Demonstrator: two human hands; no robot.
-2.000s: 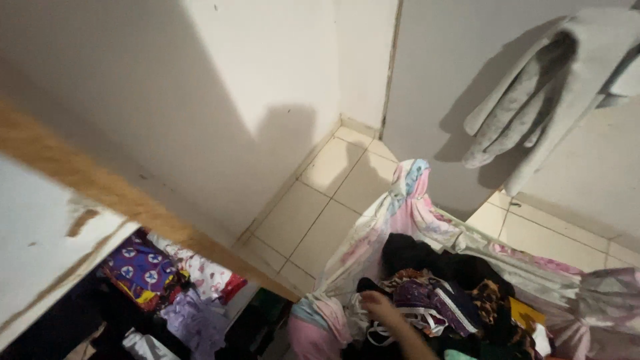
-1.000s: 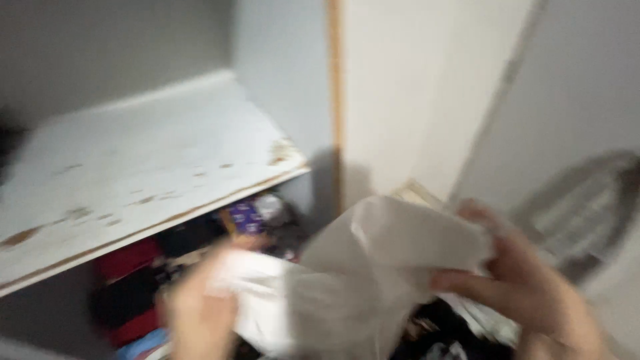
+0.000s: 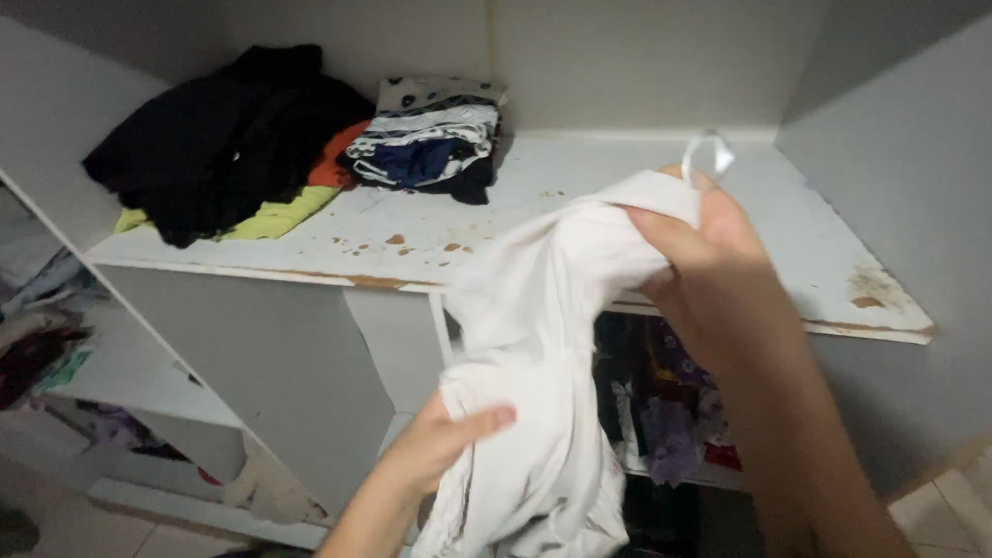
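Note:
A white cloth garment (image 3: 542, 372) hangs between my two hands in front of a cabinet shelf. My right hand (image 3: 697, 232) grips its upper end, where a thin white strap loop (image 3: 709, 155) sticks up past the fingers. Lower down, my left hand (image 3: 457, 434) holds the garment's left edge, thumb on top. The lower end of the garment runs out of view at the bottom.
On the worn white shelf (image 3: 527, 232) lie a black clothing heap (image 3: 232, 139), yellow-green cloth (image 3: 287, 213) beneath it and a folded stack of patterned clothes (image 3: 434, 139). Below are more clothes (image 3: 670, 426) and a grey panel (image 3: 256, 364). Another shelf (image 3: 147, 380) stands at left.
The view has swung from the heap of clothes in a patterned cloth to the cabinet shelf. Two seconds ago a hand was at that heap; one second ago both hands held white cloth, as now.

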